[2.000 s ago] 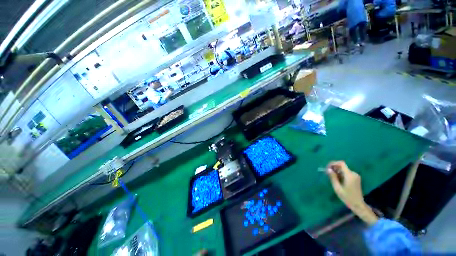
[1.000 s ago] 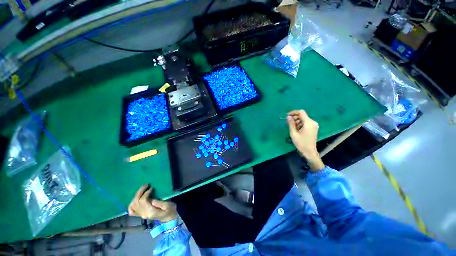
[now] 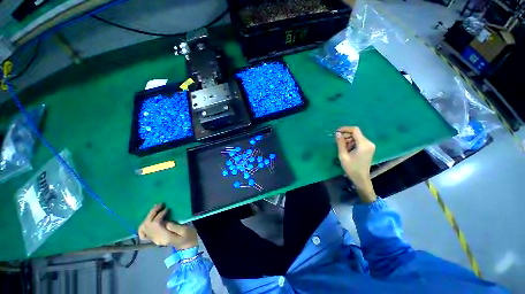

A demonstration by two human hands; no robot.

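Note:
My right hand (image 3: 356, 150) is over the right part of the green bench mat, thumb and fingers pinched on a small part; only its thin wire leads (image 3: 331, 133) show, pointing left. Its body is hidden by the fingers. My left hand (image 3: 164, 227) rests at the bench's front edge, fingers loosely curled, with nothing seen in it. The black front tray (image 3: 213, 192) between my hands holds scattered blue disc components (image 3: 246, 161) with leads. Behind it stands the metal jig (image 3: 212, 102), between the left tray (image 3: 136, 140) and the right tray (image 3: 304, 104), both heaped with blue discs.
A deep black bin (image 3: 270, 43) stands behind the right tray. A yellow utility knife (image 3: 157, 167) lies left of the front tray. Clear bags (image 3: 49, 201) lie at the left and back right (image 3: 344, 57). A blue cord (image 3: 69, 166) crosses the left side.
The view has turned down toward the bench. My left hand has come fully into view. My right hand still pinches the part over the mat.

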